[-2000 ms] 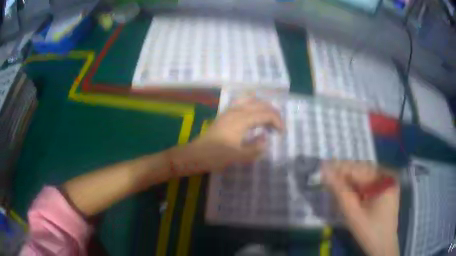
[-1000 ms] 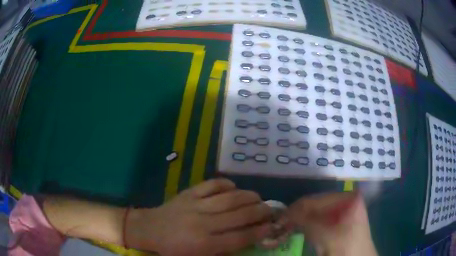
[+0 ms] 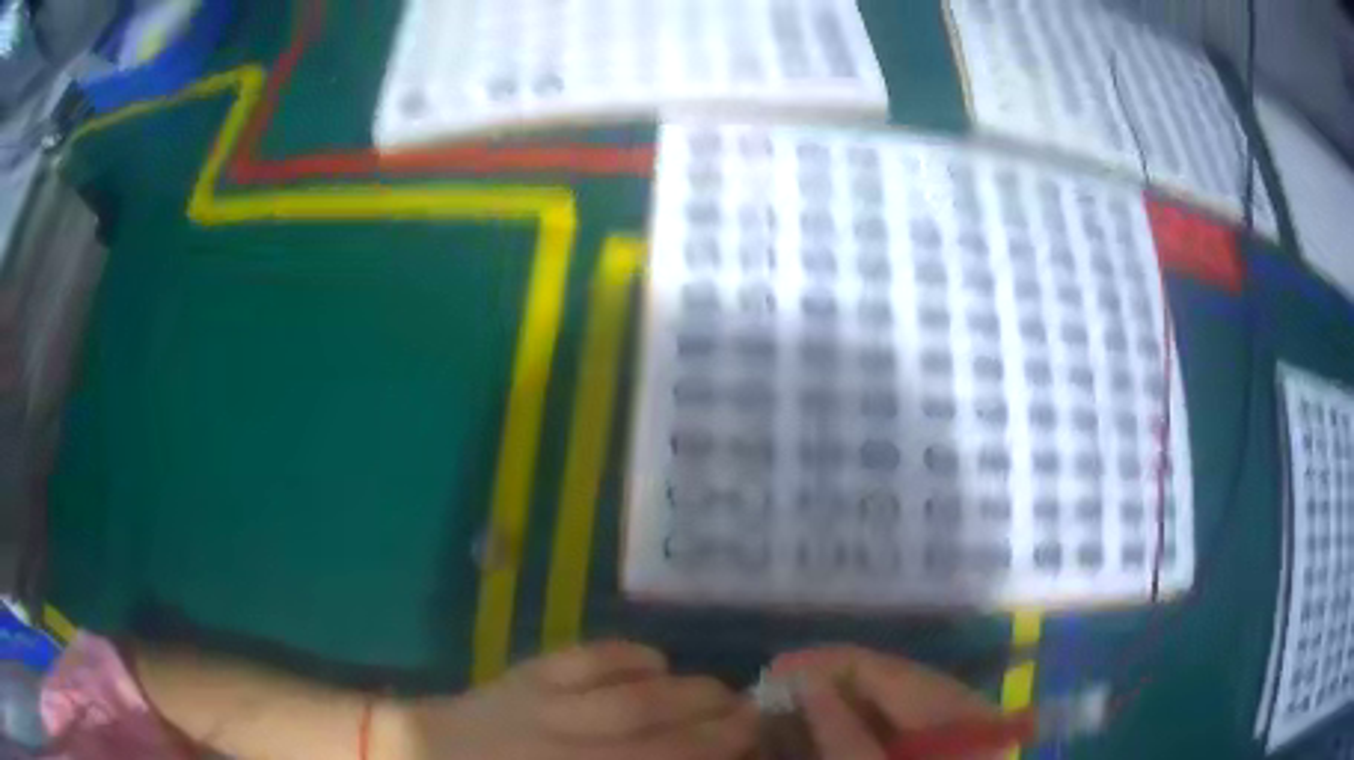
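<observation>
The frame is blurred. A large white tray with rows of dark oval parts lies in front of me. My left hand is at the bottom edge, partly cut off, its fingers meeting my right hand at a small whitish-silver thing, mostly hidden by fingers. My right hand also holds a red pen-like tool with a whitish end pointing right. A small loose part lies by the yellow line, left of the tray.
A far tray is at the top, with another tray at upper right and one at the right edge. A tray stack stands at left, a blue bin at upper left. A thin cord hangs over the right side.
Since two seconds ago, both hands have moved from over the tray down to the bottom edge. Since one second ago, they sit lower in the picture, and the green patch beneath them is out of sight.
</observation>
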